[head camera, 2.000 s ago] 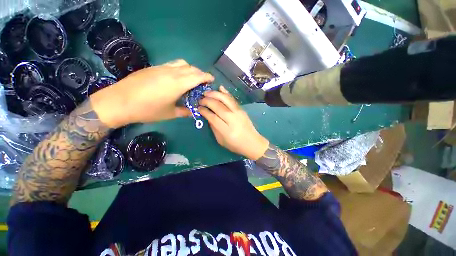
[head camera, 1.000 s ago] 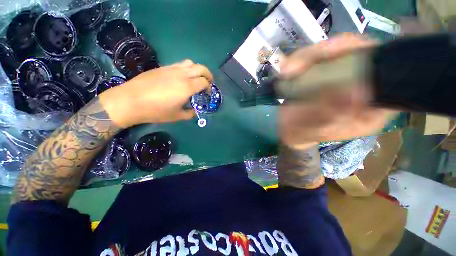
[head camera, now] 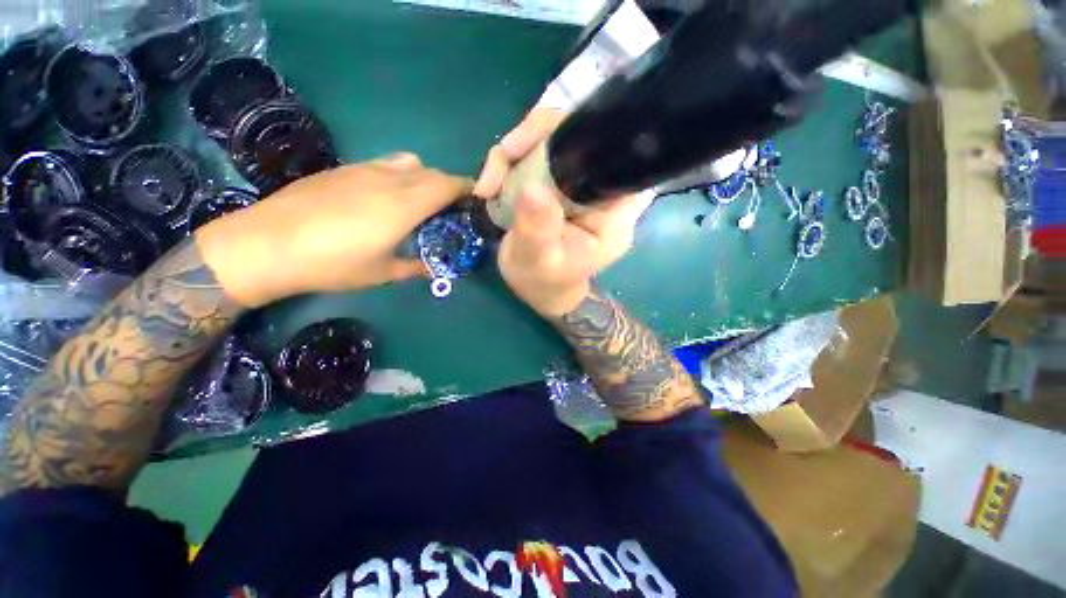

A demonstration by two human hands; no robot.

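My left hand (head camera: 339, 228) holds a small round unit with a blue circuit board (head camera: 452, 245) by its left side, over the green bench mat. A small white ring-shaped end (head camera: 441, 286) hangs from its lower edge. My right hand (head camera: 561, 228) is wrapped around the beige grip of the electric screwdriver (head camera: 690, 99), whose large black body reaches to the upper right. The screwdriver's dark tip is at the right edge of the unit. Whether the bit touches a screw cannot be seen.
Glossy black round housings (head camera: 94, 94) lie in clear plastic at the left, one more (head camera: 325, 364) near the front edge. The screw feeder (head camera: 602, 58) is mostly hidden behind the screwdriver. Blue ring boards (head camera: 809, 238) with wires lie at the right, beside cardboard boxes (head camera: 964, 175).
My right hand left the unit, took hold of the screwdriver and brought it left to the unit. The screwdriver now covers most of the feeder. My left hand still holds the unit.
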